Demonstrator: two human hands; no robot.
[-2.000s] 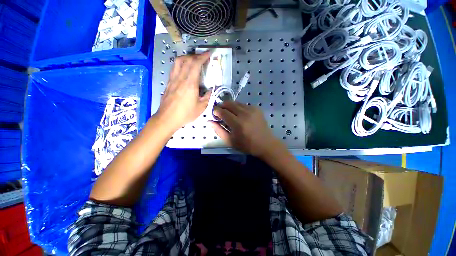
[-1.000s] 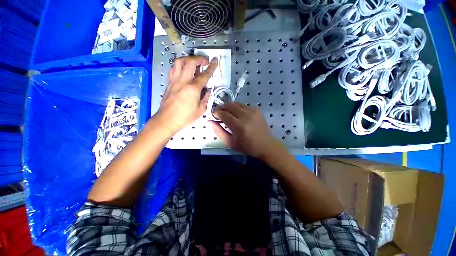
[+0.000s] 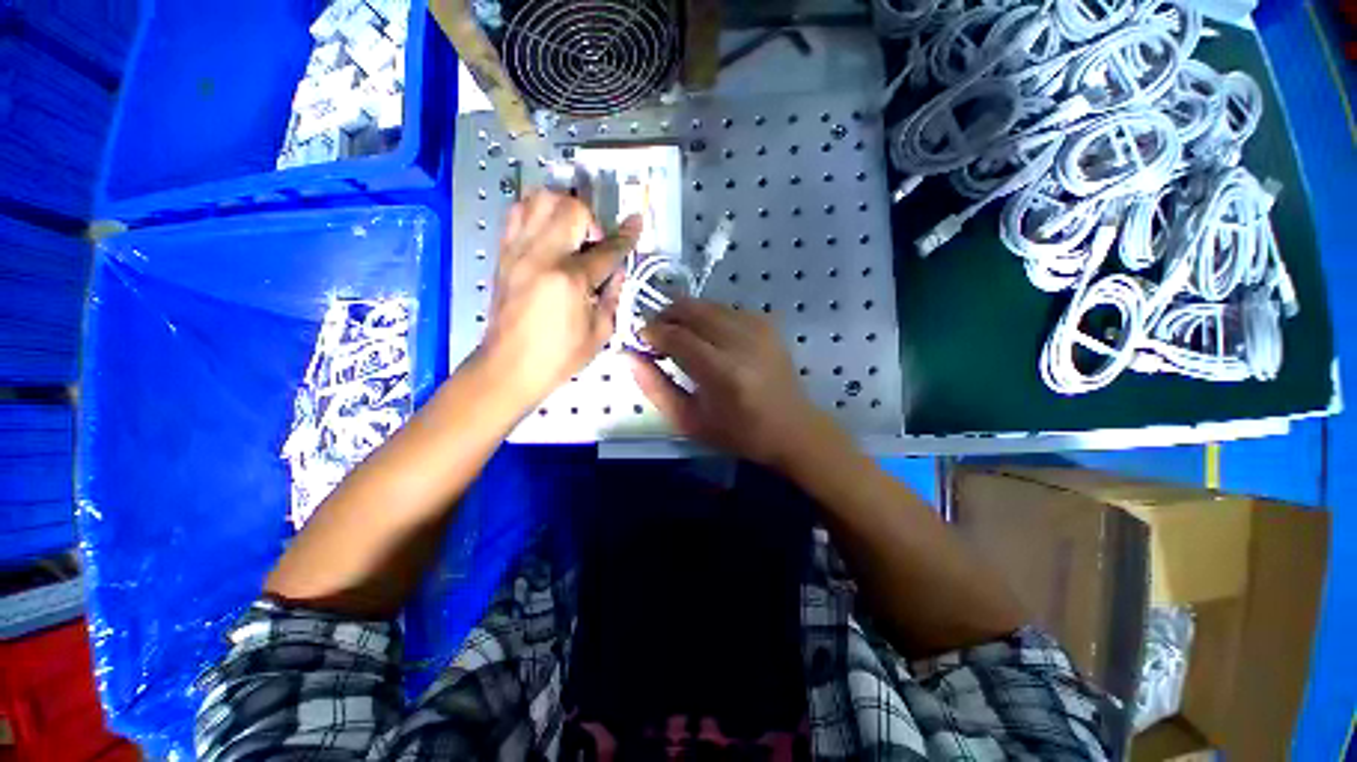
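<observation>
A white coiled USB cable (image 3: 655, 280) lies at the near end of the white marking fixture (image 3: 662, 176) on the perforated work plate (image 3: 804, 283). One cable plug (image 3: 719, 238) sticks out to the right of the coil. My right hand (image 3: 722, 365) grips the coil's near right side between thumb and fingers. My left hand (image 3: 554, 290) is at the fixture's left side, with a finger reaching towards its middle and the lower hand against the coil. Whether its fingers pinch a plug cannot be made out.
A round black grille (image 3: 592, 52) stands behind the fixture, beside tan uprights (image 3: 484, 63). A cable pile (image 3: 1109, 164) lies on the green mat (image 3: 982, 350) at right. The lined blue bin (image 3: 194, 387) and small blue bin (image 3: 194, 112) are at left. A cardboard box (image 3: 1042, 551) is low right.
My left hand's fingers have drawn back from the fixture towards me, showing more of its left side. My right hand stays on the coil. The view has shifted slightly.
</observation>
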